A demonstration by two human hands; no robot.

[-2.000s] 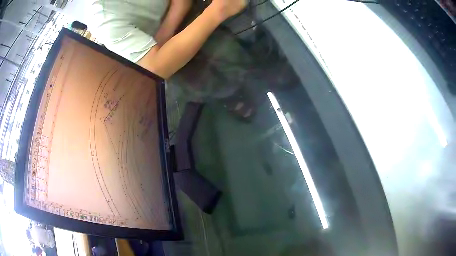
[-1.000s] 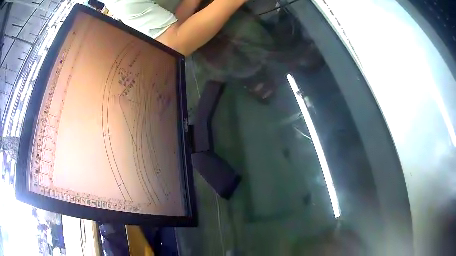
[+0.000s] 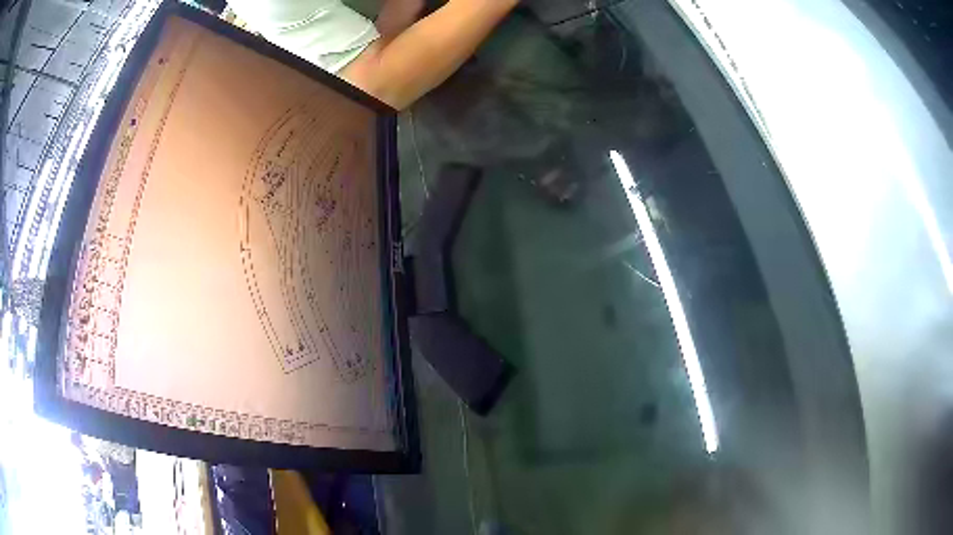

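A black-framed computer monitor (image 3: 225, 251) fills the left of the view, turned on its side by the camera's tilt. Its pinkish-orange screen shows thin nested curved bands with small text, and rows of tiny icons along two edges. The black angled two-armed monitor stand (image 3: 444, 287) rests on dark glass beside it. Neither of my hands is in the picture.
The dark reflective glass (image 3: 575, 303) shows a bright strip-light reflection. A glossy white surface (image 3: 815, 136) curves along the right. Another person's bare arm (image 3: 444, 50) and pale sleeve (image 3: 314, 31) are at the top. A thin black cable (image 3: 585, 13) lies near the top edge.
The view has shifted, so the monitor and stand sit further right and higher. The on-screen curved bands are now smaller and show closed lower ends. The other person's hand has left the top edge.
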